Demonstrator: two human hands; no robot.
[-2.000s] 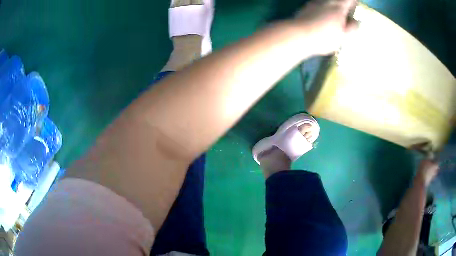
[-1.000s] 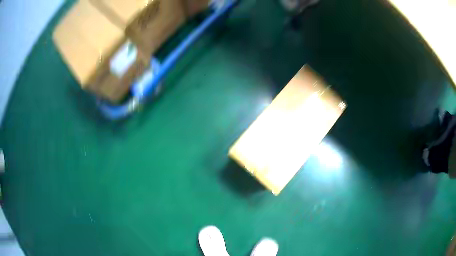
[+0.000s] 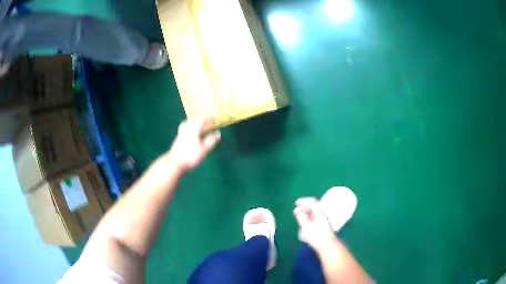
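A brown carton (image 3: 224,58) with yellowish tape lies at the top centre, its far end cut off by the picture's edge. Its top glares white. My left hand (image 3: 197,143) is at the carton's near left corner, fingertips against the edge; blur hides whether it grips. My right hand (image 3: 312,221) is low in front of me beside my right foot, away from the carton, empty with fingers loosely bent.
Several cartons (image 3: 58,144) stand on the left on a trolley with a blue frame (image 3: 102,130); one has a white label. Another person's grey-clad leg and shoe (image 3: 155,56) are between trolley and carton. My feet in pale slippers (image 3: 259,222) are below on the green floor.
One second ago the carton lay farther ahead with no hand in view. Now it is nearer the top edge, my left hand is at its corner, and both hands and the other person's leg show.
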